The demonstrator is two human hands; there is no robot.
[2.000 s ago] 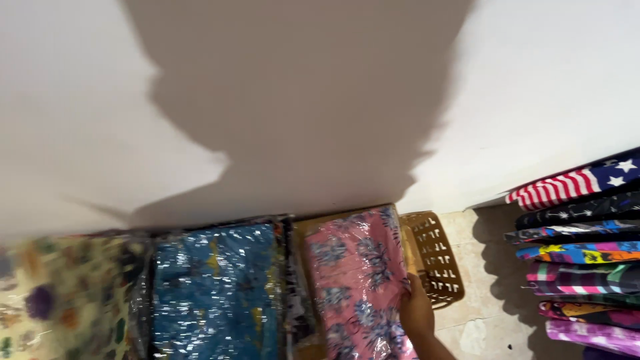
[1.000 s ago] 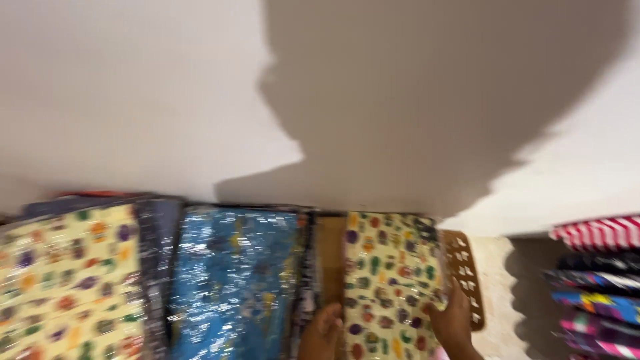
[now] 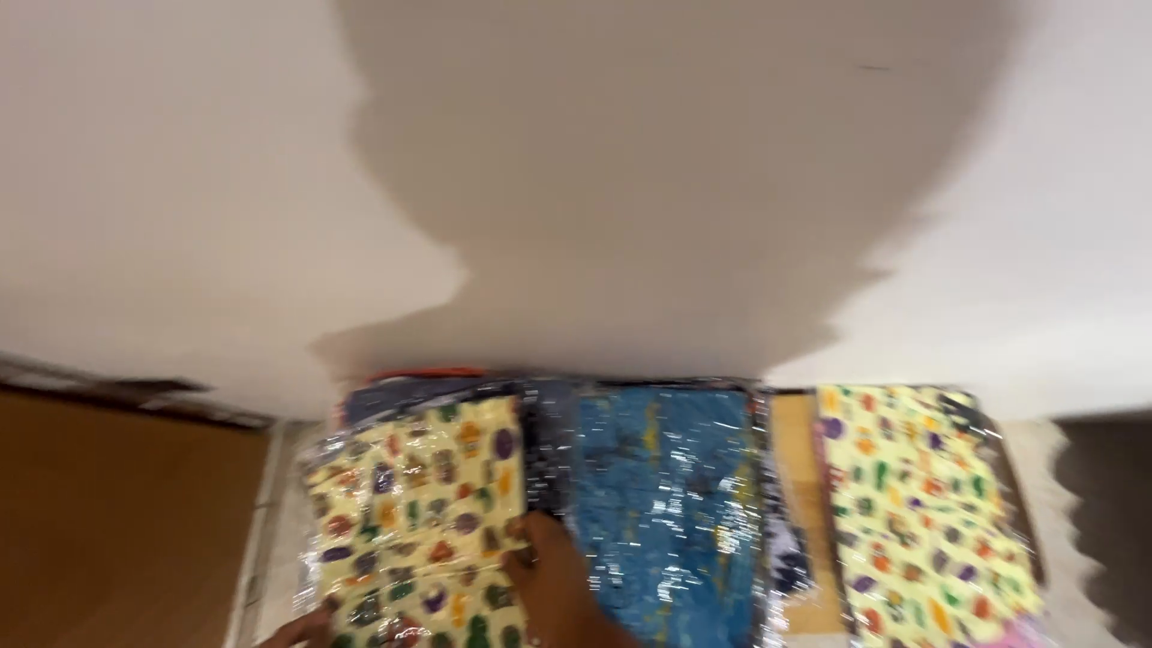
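My right hand [image 3: 553,576] grips the right edge of a cream patterned fabric packet in clear plastic [image 3: 423,504], on the left stack. At the packet's lower left edge, my left hand [image 3: 306,627] is partly in view; its fingers touch the plastic. Just right of that stack lies a shiny blue patterned packet [image 3: 666,504]. A similar cream packet [image 3: 918,513] lies on the right stack, with a bit of pink fabric [image 3: 1021,633] showing at its lower corner.
A pale wall [image 3: 180,180] with a large shadow rises behind the stacks. A brown panel [image 3: 117,513] stands at the far left. Light wood [image 3: 805,504] shows between the blue and right packets. Pale floor tile lies on both sides.
Both hands have moved left, from the right stack to the left one. The right stack showed a pink packet on top two seconds ago; a cream one tops it now. The view has swung left.
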